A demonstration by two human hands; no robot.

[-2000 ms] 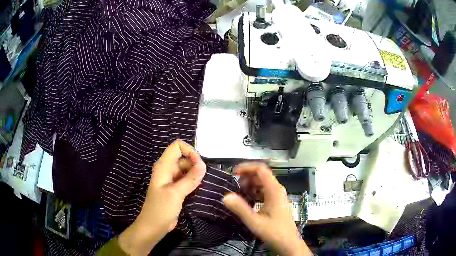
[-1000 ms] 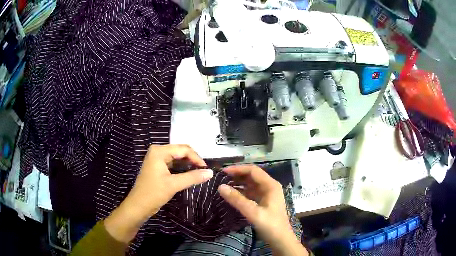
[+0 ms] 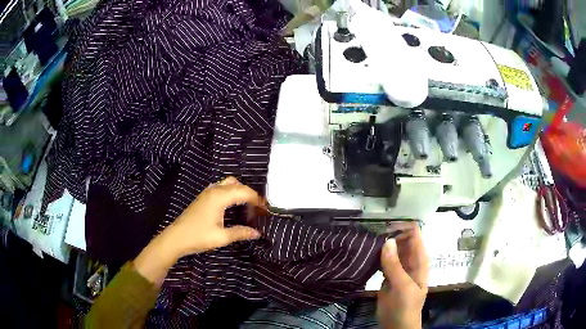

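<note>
A dark striped garment piece is stretched between my hands in front of the white overlock machine. My left hand is at the piece's left part, thumb and fingers curved around its edge; the fingertips are partly lost against the dark cloth. My right hand pinches the piece's right end between thumb and fingers, below the presser foot area. The piece's upper edge runs just below the white machine bed. Its lower part hangs towards the lap.
A big heap of striped cloth lies left of the machine. Red-handled scissors and a cream cloth lie at the right. A blue plastic basket shows at the lower right. Grey tension knobs stick out from the machine front.
My hands have moved apart, my right hand going right, and the piece is now spread wide between them. The view has shifted, so the machine sits further right than one second ago.
</note>
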